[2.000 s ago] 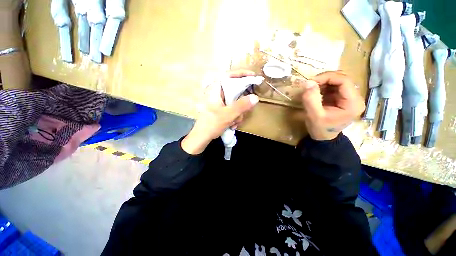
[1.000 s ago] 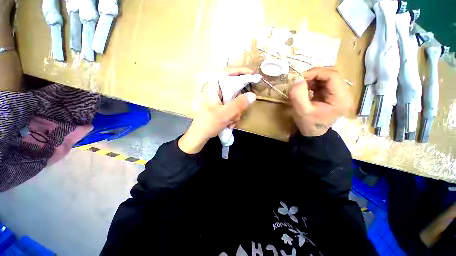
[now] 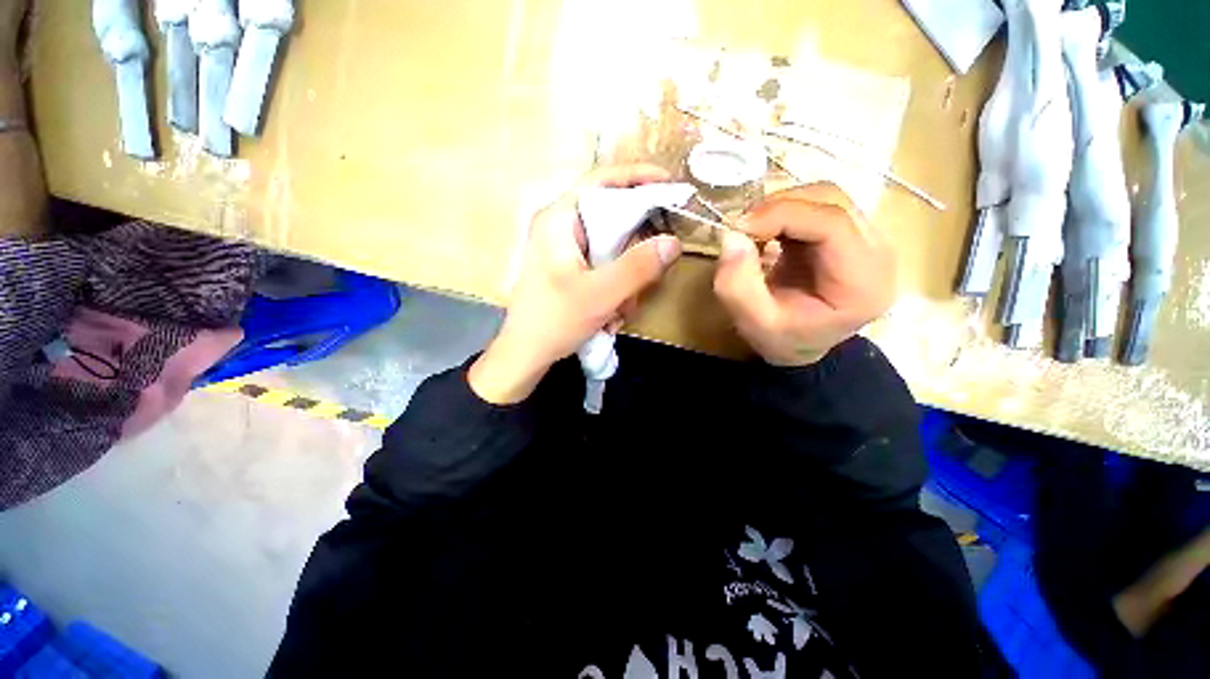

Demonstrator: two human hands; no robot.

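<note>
My left hand (image 3: 573, 285) is shut around a white leg-shaped moulded part (image 3: 614, 220). Its angled end shows above the fist and points right; its straight grey end sticks out below the hand. My right hand (image 3: 807, 272) holds a thin pale applicator stick (image 3: 697, 216) in a pencil grip. The stick's tip is at or very near the part's angled end; contact cannot be told for sure. A small white dish (image 3: 726, 163) lies just beyond the hands on a brown stained work board (image 3: 863, 113). Spare thin sticks (image 3: 812, 142) lie around the dish.
Several more leg-shaped parts lie at the right (image 3: 1028, 173) and at the back left (image 3: 216, 80). A white pad (image 3: 958, 27) lies at the back right. A person in a patterned sleeve (image 3: 67, 385) is at the left beside a blue stool (image 3: 299, 332). Another person's arm shows lower right.
My right hand has moved left, bringing the stick to the part's angled end. My left hand still holds the part in much the same place. The view has shifted slightly.
</note>
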